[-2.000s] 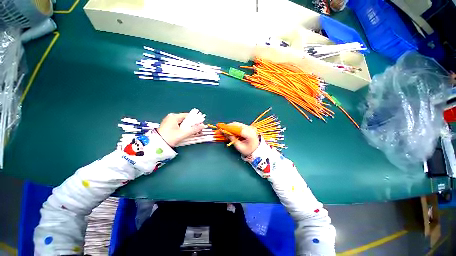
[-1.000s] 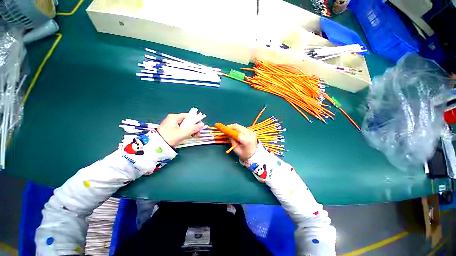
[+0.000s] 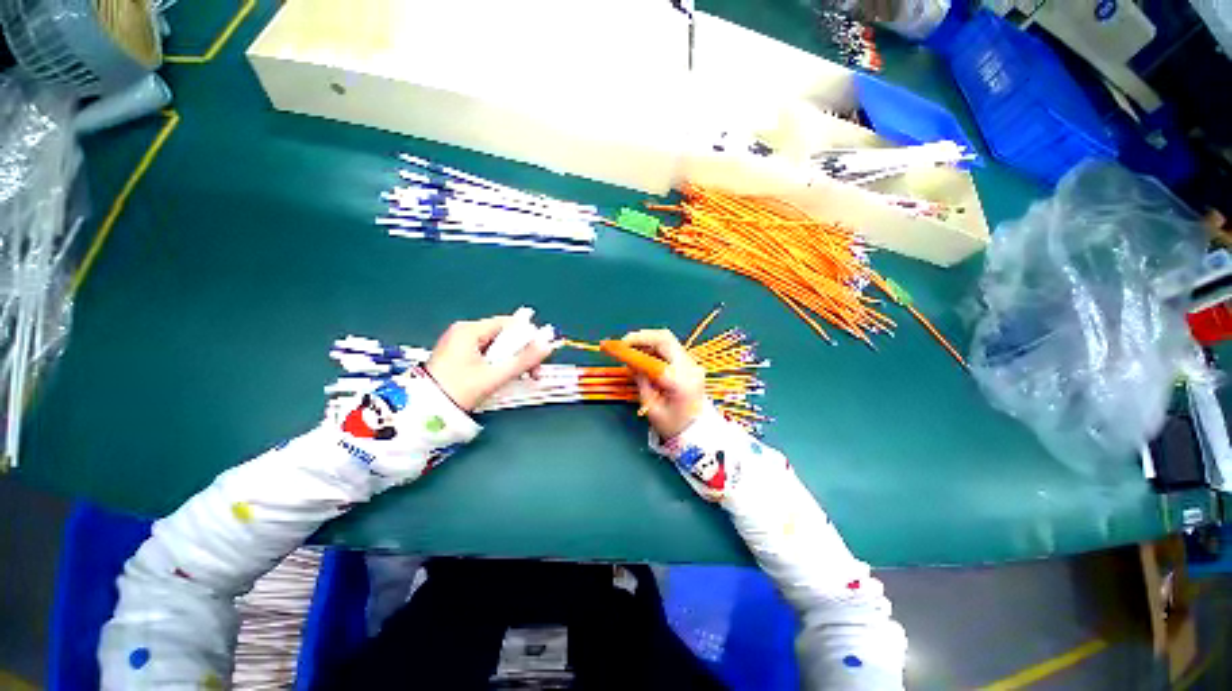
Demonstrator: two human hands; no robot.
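My left hand (image 3: 484, 362), with white covers on its fingertips, is closed at the left end of an orange wire (image 3: 581, 346). My right hand (image 3: 659, 382), with orange finger covers, holds the wire's right part. A white sleeve at the left fingers is hard to tell from the finger covers. Beneath both hands lies a fanned pile of joined pieces (image 3: 547, 388), white on the left and orange on the right. Behind lie a heap of loose white sleeves with blue bands (image 3: 493, 216) and a pile of orange wires (image 3: 777, 250).
A long cream tray (image 3: 459, 128) crosses the back of the green bench (image 3: 243, 338). A crumpled clear bag (image 3: 1081, 317) is at the right, another (image 3: 41, 257) at the left beside a small fan (image 3: 88, 41). Blue totes (image 3: 341, 607) stand below the bench edge.
The view has shifted slightly, so the bench items sit lower. An orange wire now spans the gap between my hands; one second ago no wire clearly spanned it.
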